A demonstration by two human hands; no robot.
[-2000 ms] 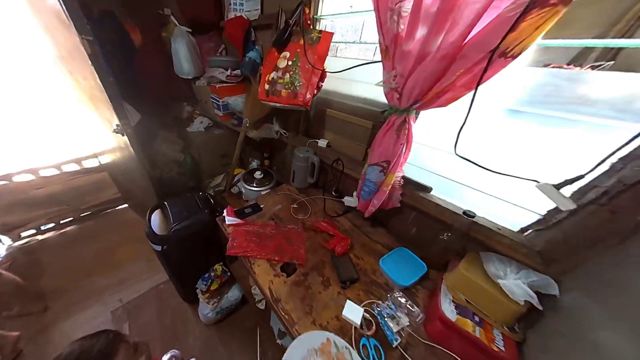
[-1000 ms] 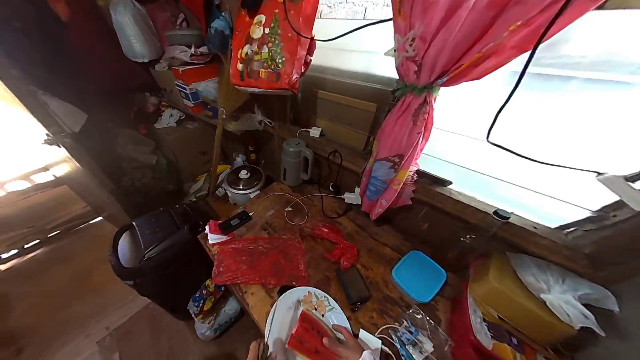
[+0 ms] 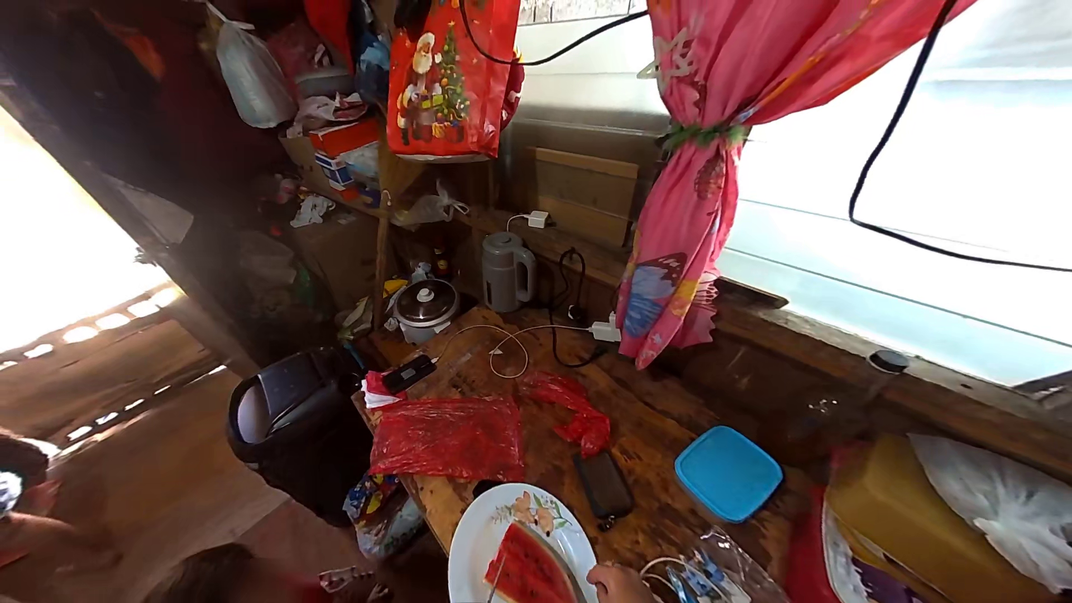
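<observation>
A cut piece of red watermelon (image 3: 528, 569) lies on a white plate with a floral print (image 3: 475, 536) at the bottom of the view. My right hand (image 3: 621, 584) is at the plate's right rim, its fingers curled there and its lower part cut off by the frame. A thin light line crosses the watermelon's left side; I cannot tell what it is. My left hand is out of view. Just behind the plate are a flat red plastic bag (image 3: 452, 437) and a dark phone or case (image 3: 605, 486).
Right of the plate, a blue lid (image 3: 729, 473) and a clear plastic packet (image 3: 720, 569) lie on the wooden table (image 3: 662, 435). Farther back are a rice cooker (image 3: 425, 306), a grey electric kettle (image 3: 502, 272) and charging cables. Two people (image 3: 209, 578) are low at the left.
One second ago both hands were beside the watermelon at the plate; now the left hand is out of view and the right is at the rim. Two seconds ago neither hand was clearly visible.
</observation>
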